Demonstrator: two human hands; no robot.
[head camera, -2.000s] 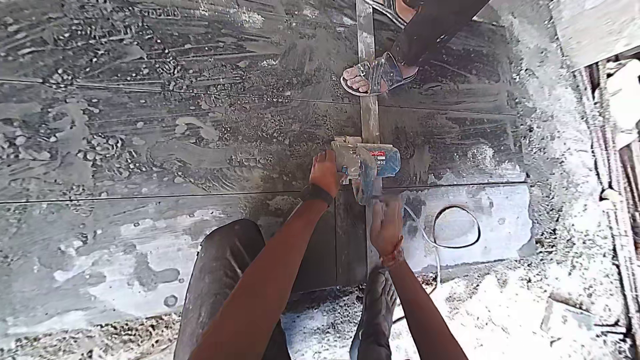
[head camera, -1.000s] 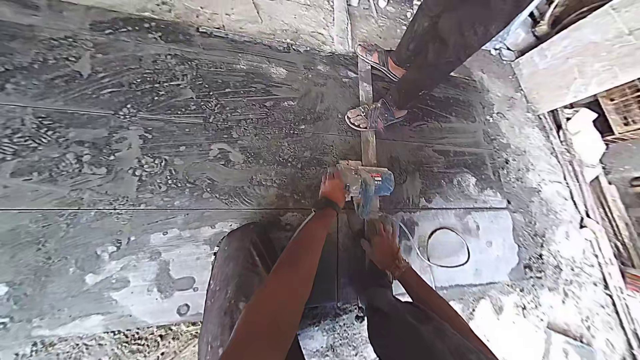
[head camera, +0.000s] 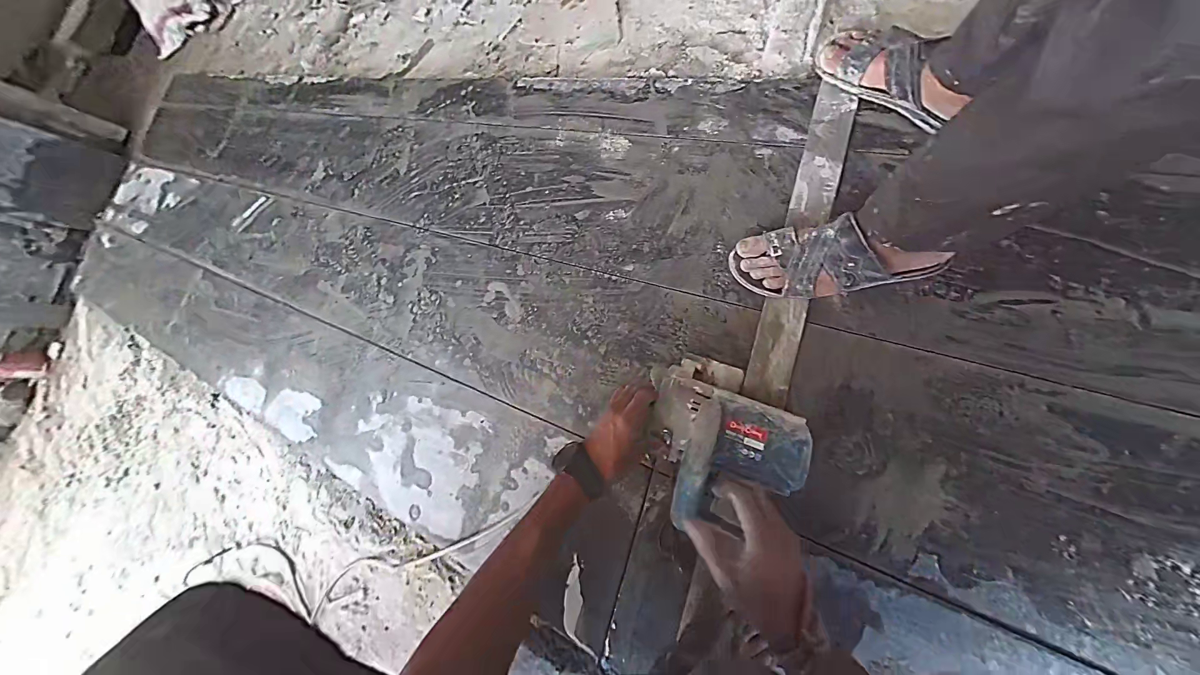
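A dusty blue handheld stone cutter (head camera: 764, 442) lies across the lower part of a flat metal straightedge (head camera: 778, 347) on dark stone slabs (head camera: 525, 309). My left hand (head camera: 623, 431), with a dark band at the wrist, grips the cutter's metal guard side. Around the rear handle, my right hand (head camera: 755, 553) has its thumb and fingers. The blade and the underside of the cutter are hidden. Another person's sandalled foot (head camera: 816, 262) stands on the straightedge just beyond the tool, and the other foot (head camera: 886, 75) is at its far end.
A pale cable (head camera: 469, 539) runs from under my left forearm to the rough, dusty ground (head camera: 122, 450) at the left. Thin joints divide the slabs. Wooden pieces (head camera: 56, 112) and a cloth (head camera: 183, 23) are at the upper left. My knee (head camera: 225, 633) shows at the bottom.
My right hand, which was open behind the cutter two seconds ago, now has its fingers around the handle. My left hand stays on the cutter. The view has turned and come closer.
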